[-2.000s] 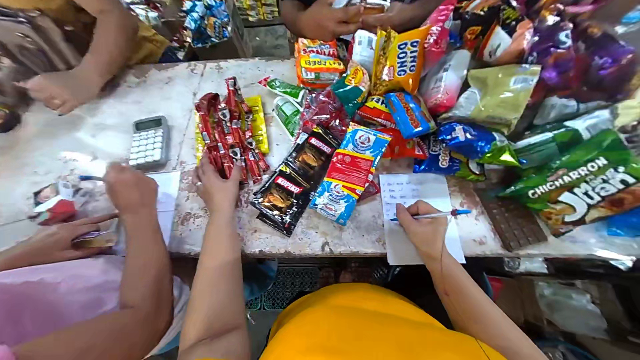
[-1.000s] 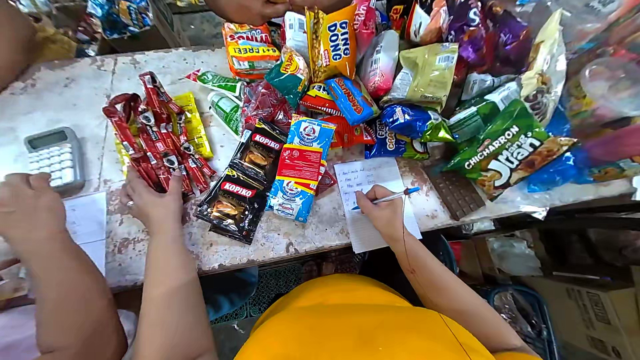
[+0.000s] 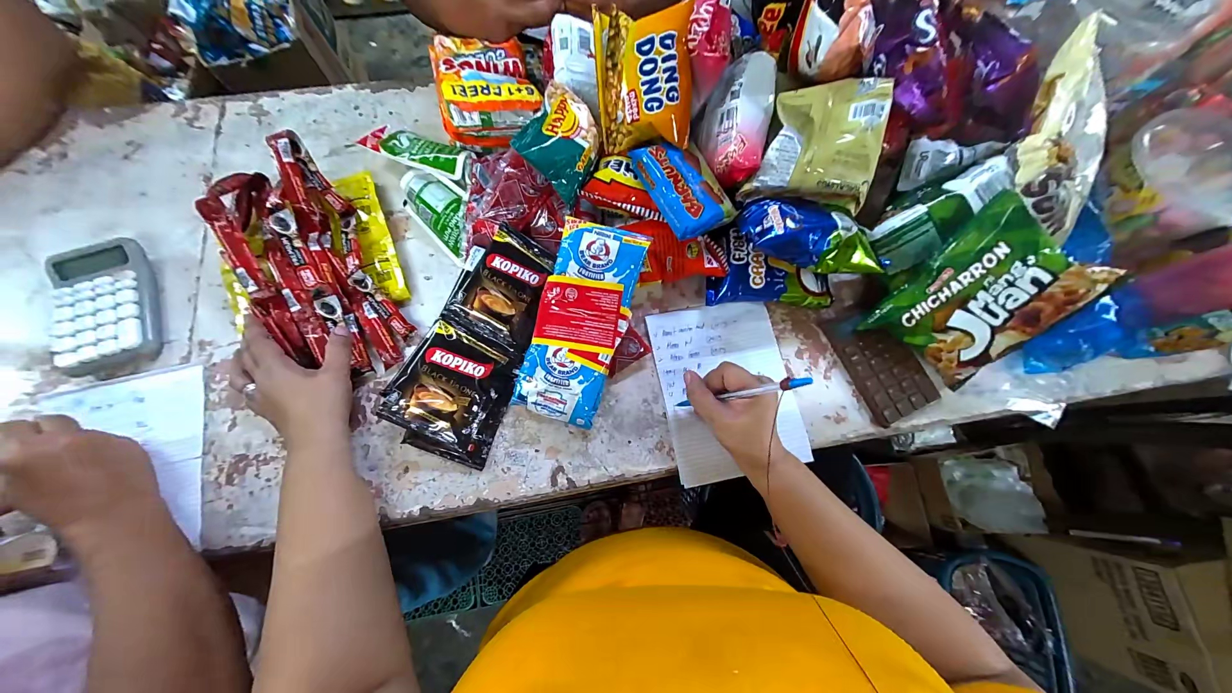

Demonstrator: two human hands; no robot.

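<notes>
My left hand (image 3: 296,380) rests its fingers and thumb on the near edge of a bundle of red sachets (image 3: 308,265), which lies over yellow packets (image 3: 371,231). Between thumb and fingers, the grip is partly hidden. A blue-capped pen (image 3: 754,390) is in my right hand (image 3: 736,419), its tip on a sheet of lined paper (image 3: 707,337) bearing handwriting. Black Kopiko coffee packs (image 3: 452,385) and blue, white and red Bear Brand packs (image 3: 577,327) lie between my hands.
A grey calculator (image 3: 101,308) and another sheet (image 3: 159,414) lie left, beside another person's hand (image 3: 72,472). Snack bags, including Ding Dong (image 3: 650,77) and Chicharron (image 3: 982,289), crowd the table's far and right parts. A brown chocolate-like slab (image 3: 881,375) lies right of my paper.
The view has shifted to the right since the oldest frame. The neighbour's pen hand has moved off the written part of the left sheet. My right hand still holds the pen at the paper.
</notes>
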